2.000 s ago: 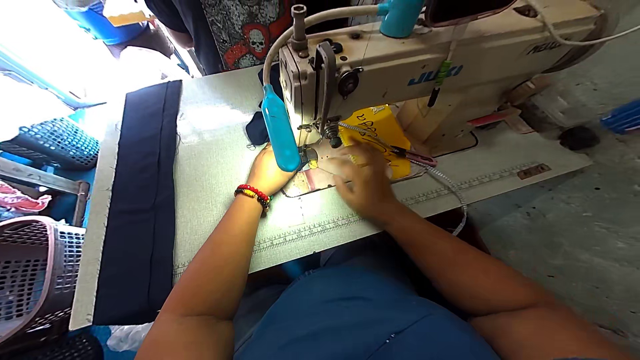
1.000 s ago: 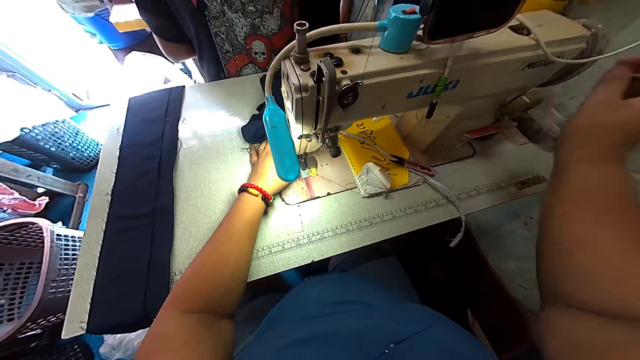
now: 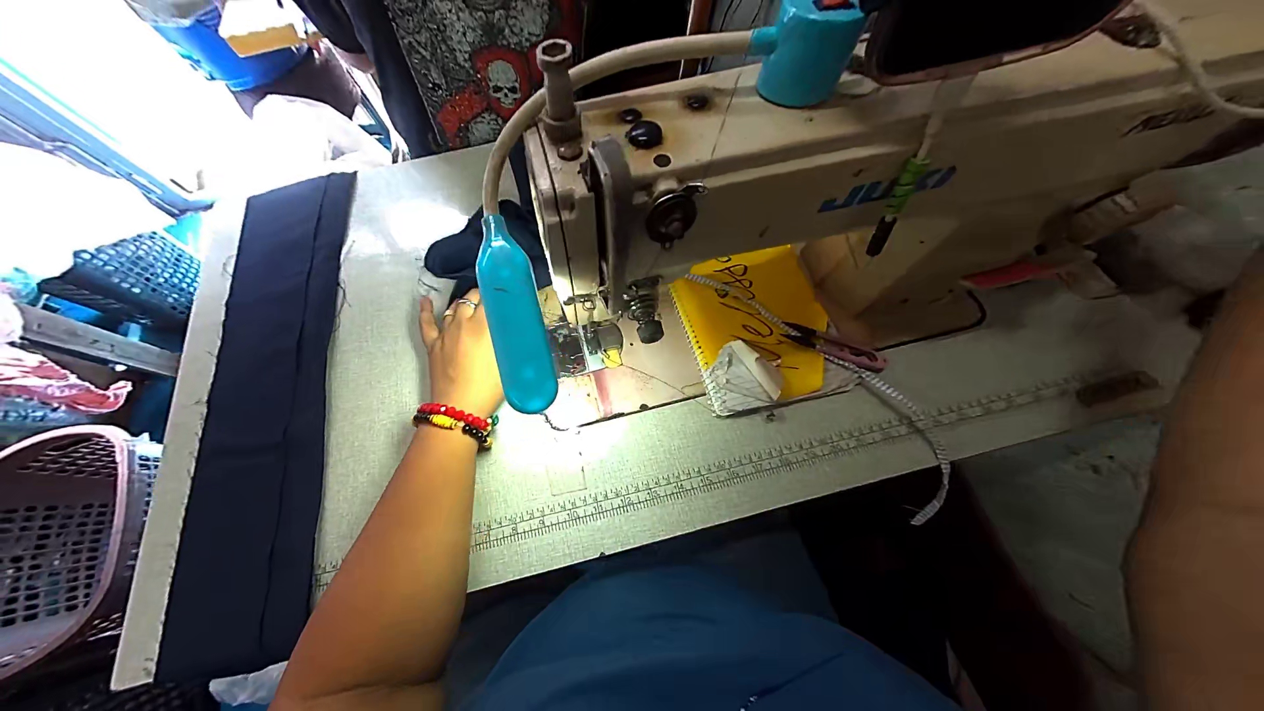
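My left hand [image 3: 462,355] lies flat on the table beside the needle area of a Juki sewing machine [image 3: 750,168], at the near edge of a bunched dark cloth [image 3: 479,247]; the lamp hides some of its fingers, so any grip is unclear. A blue lamp head [image 3: 515,316] hangs just right of that hand. Only my right forearm [image 3: 1200,513] shows, at the right edge; the hand itself is out of frame. A long dark fabric strip [image 3: 262,415] lies along the table's left side. Under the machine arm sits a yellow spiral notebook [image 3: 760,306] with a white piece [image 3: 743,375], thread snips [image 3: 834,348] and a measuring tape [image 3: 913,420] on it.
A printed ruler [image 3: 681,484] runs along the table's front edge. Plastic baskets [image 3: 59,553] stand on the left, below table height. Behind the table hangs a dark cloth with a skull print [image 3: 504,84]. A person's dark-clothed arm or leg is near the back left.
My right hand was by the needle two seconds ago, then at the far right, and has now left the view. The white piece came into sight on the notebook. My left hand stays beside the needle area.
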